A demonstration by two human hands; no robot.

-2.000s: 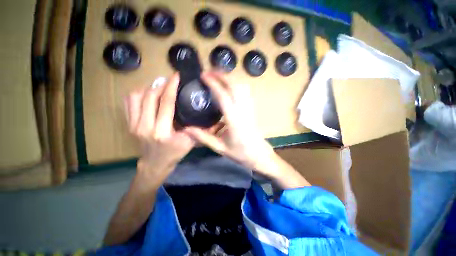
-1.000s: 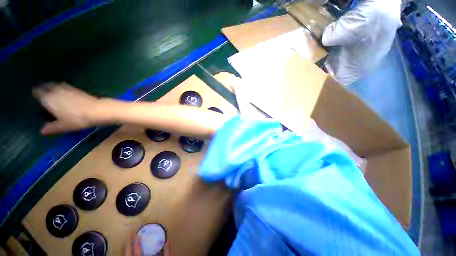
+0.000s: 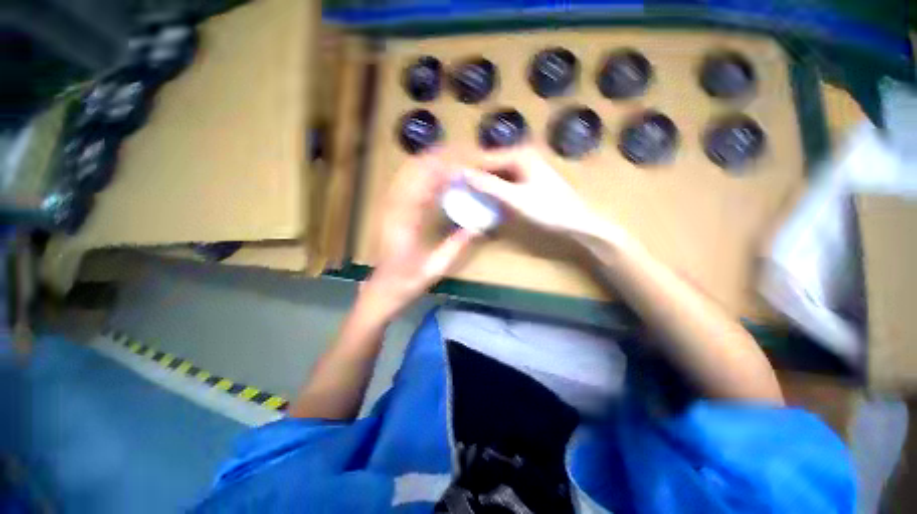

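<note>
A small cap with its white underside (image 3: 470, 208) facing up is held above the cardboard mat's near side; the view is blurred. My left hand (image 3: 404, 226) is closed around its left and lower edge. My right hand (image 3: 543, 196) comes from the right, its fingertips at the disc's upper right edge; whether they grip it is too blurred to tell. Black round caps (image 3: 648, 138) with light logos lie in two rows on the cardboard mat (image 3: 644, 216) beyond my hands.
A cardboard piece (image 3: 236, 131) is at the left, with a row of black round units (image 3: 93, 156) along its far-left side. White sheet (image 3: 819, 236) and a brown carton (image 3: 890, 291) are at the right. A blue-edged conveyor (image 3: 603, 12) runs along the top. Yellow-black floor tape (image 3: 201, 374) shows lower left.
My right arm has come back from over the conveyor to the white disc in my left hand. The view has swung left. The black housing held two seconds ago is no longer seen in my hands.
</note>
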